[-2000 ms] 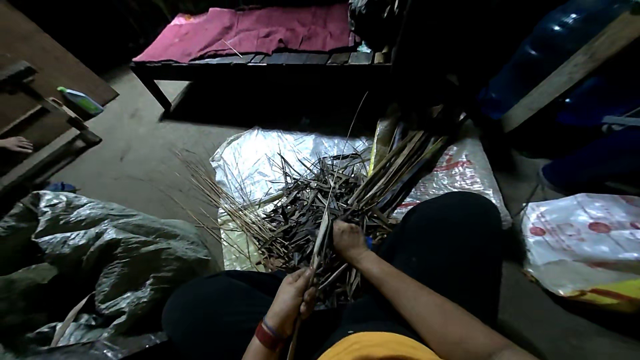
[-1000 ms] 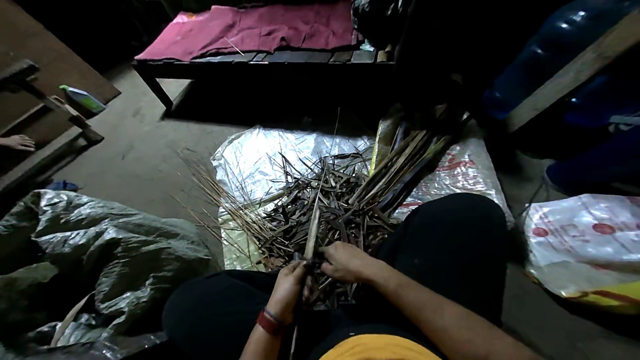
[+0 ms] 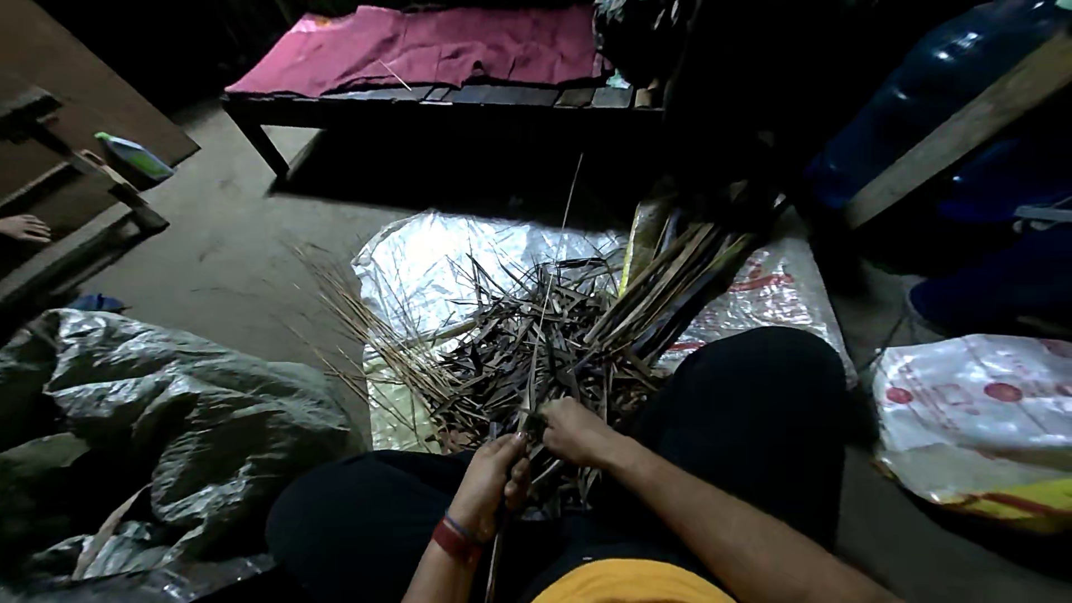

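Observation:
My left hand [image 3: 496, 479], with a red band at the wrist, is closed around a long dry leaf strip [image 3: 548, 289] whose thin end points up and away from me. Just right of it, my right hand [image 3: 576, 431] is closed at the same strip; a small dark thing shows at its fingers, too unclear to name. Beneath both hands lies a heap of dark dry leaf scraps [image 3: 536, 335]. Thin pale sticks [image 3: 377, 352] fan out on the heap's left side, and a bundle of long dry leaves [image 3: 670, 285] leans at its right.
The heap rests on a silvery woven plastic sack [image 3: 410, 251]. A crumpled plastic sack [image 3: 193, 410] is at left, a printed white sack [image 3: 980, 394] at right. Behind stands a low bench [image 3: 469, 96] with a pink cloth. Another person's hand [image 3: 25, 228] shows at far left.
My right hand was beside the strip higher up two seconds ago and is now lower, close against my left hand. The strip looks narrower above the hands than before.

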